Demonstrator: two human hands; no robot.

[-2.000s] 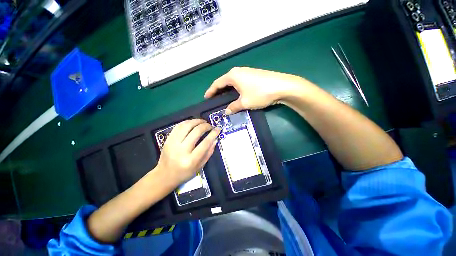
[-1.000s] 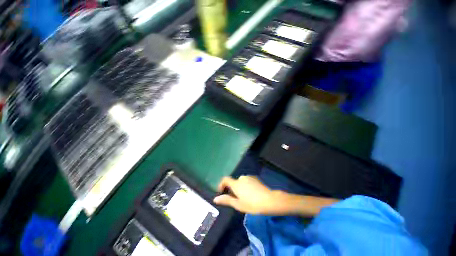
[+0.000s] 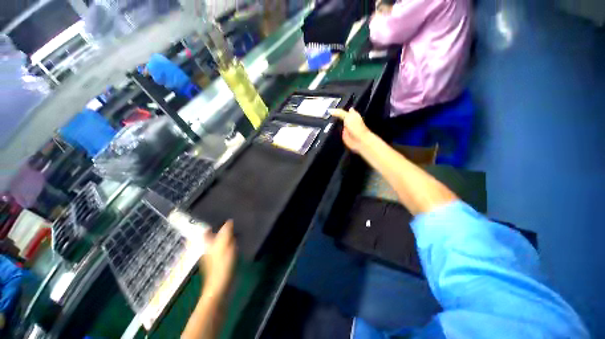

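Note:
A long black foam tray [image 3: 245,192] lies slanted across the bench and the edge of the white board. Two phone housings with white centres, one [image 3: 295,138] and one farther off [image 3: 315,106], sit in its far end; its near part is dark, with no housing visible. My right hand [image 3: 350,127] grips the tray's far right edge. My left hand [image 3: 221,255] is blurred at its near end and appears to hold the edge, its fingertips hard to make out. Whether the tray rests on something is unclear.
Blister trays [image 3: 146,255] lie on the white board [image 3: 189,228] at left. A yellow-wrapped post [image 3: 244,93] stands beyond the tray. A person in pink [image 3: 431,53] sits at the far right side of the bench. More black foam trays [image 3: 381,228] are low at right.
The view has swung along the bench. The tray with two housings has moved to where the four-housing tray showed. My right hand now holds its far edge, and my left hand has come into view.

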